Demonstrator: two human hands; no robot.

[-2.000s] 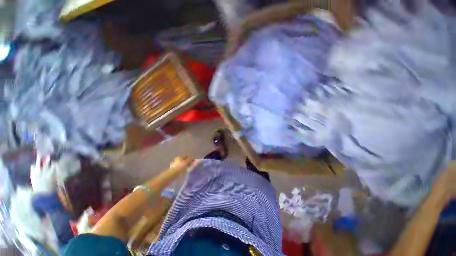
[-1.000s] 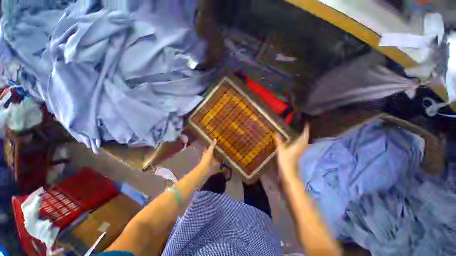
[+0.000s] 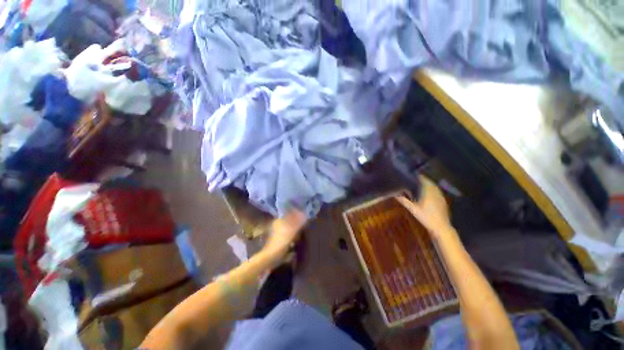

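Observation:
The stool, with a brown patterned seat and pale rim, stands tilted in view at lower centre right. My right hand is at its upper right edge, with the thumb over the rim; the other fingers are partly hidden. A large heap of grey-blue garment pieces hangs down in front of me. My left hand is blurred at the lower end of this heap, left of the stool and apart from it. Its fingertips meet the cloth in view, but a grip cannot be made out.
A machine table with a yellow edge runs along the right, with more grey-blue cloth on it. At left are a red plastic crate, a cardboard box and white cloth. Mixed cloth heaps lie at upper left.
The view has swung, and the stool now appears lower and further right. My left hand has come off the stool and is at the grey-blue heap. My right hand stays at the stool's edge.

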